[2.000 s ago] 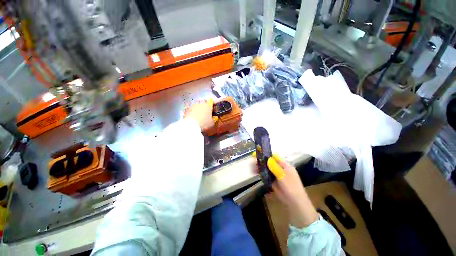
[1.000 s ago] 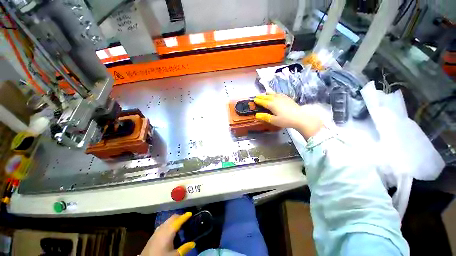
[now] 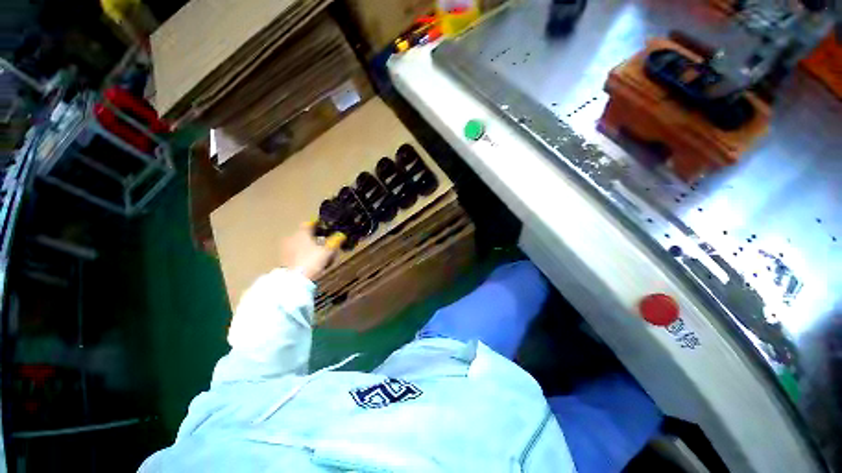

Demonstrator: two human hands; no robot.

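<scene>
My left hand (image 3: 312,249), with yellow finger cots, is at the near end of a row of black plastic housings (image 3: 388,185) on a tan cardboard stack (image 3: 263,217). Its fingertips grip the nearest housing (image 3: 334,229), which lies at the cardboard, close beside the others. The exact finger contact is small and blurred. My right hand is out of the picture. An orange-brown fixture (image 3: 646,120) stands on the metal machine bed at the upper right, with a black housing (image 3: 688,78) on top.
The white front edge (image 3: 572,212) runs diagonally between the cardboard and the bed, with a green button (image 3: 474,128) and a red button (image 3: 659,309). Another cardboard stack (image 3: 222,46) stands behind. A green floor (image 3: 185,305) shows at the left.
The view has swung left to the cardboard. My left hand has moved from near my lap to the housing row. My right hand, earlier at the right fixture, has left the picture.
</scene>
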